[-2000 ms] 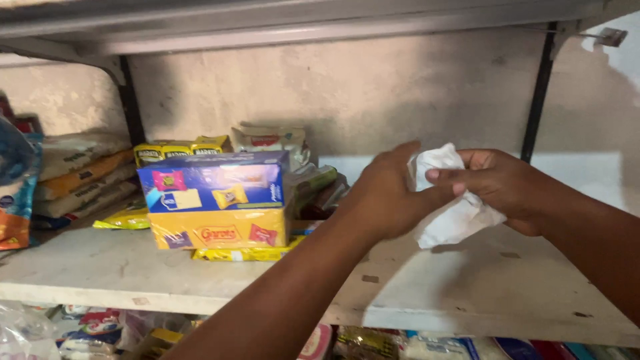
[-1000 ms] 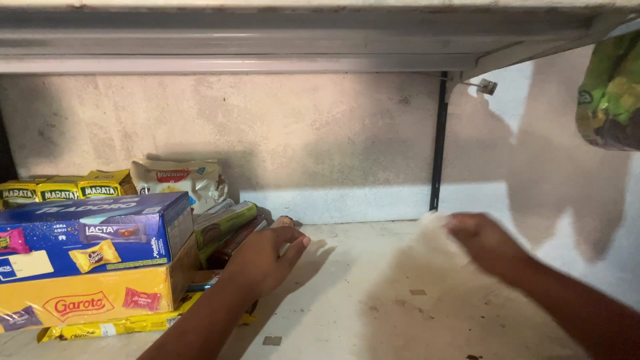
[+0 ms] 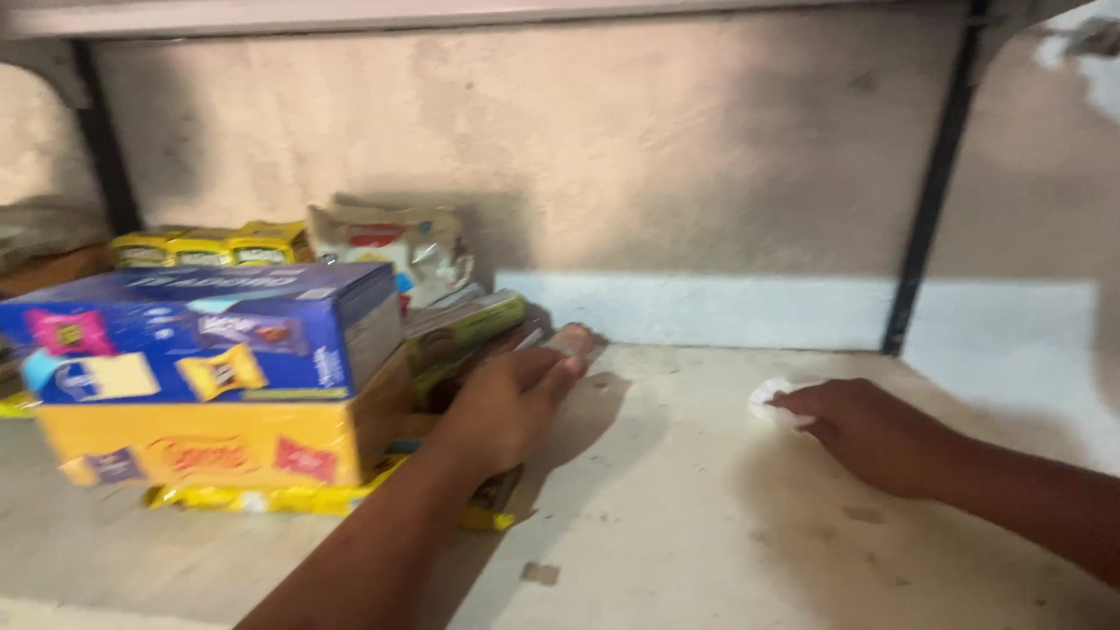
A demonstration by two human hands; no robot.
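Note:
My right hand point(image 3: 862, 437) holds a crumpled white cloth or tissue point(image 3: 779, 404) between its fingertips, low over the pale shelf board point(image 3: 665, 525), right of centre. My left hand point(image 3: 507, 402) is beside the packets to the right of the boxes, its fingers at the pinkish-brown end of a packet or roll point(image 3: 573, 339); whether it grips this I cannot tell. A green packet point(image 3: 468, 328) leans just behind that hand. Left of it a blue chocolate box point(image 3: 175, 341) rests on a yellow Garoto box point(image 3: 210, 442), with yellow wrapped packets point(image 3: 271, 499) beneath.
Small yellow boxes point(image 3: 210, 247) and a beige bag point(image 3: 398, 249) stand behind the chocolate boxes, near the stained wall point(image 3: 560, 149). Dark uprights point(image 3: 932, 192) rise at both sides, and the upper shelf's edge point(image 3: 490, 17) crosses overhead. Brown marks dot the board.
Two seconds ago both hands were together at the white cloth; now only my right hand holds it, down near the shelf. My left hand has moved to the packets beside the boxes.

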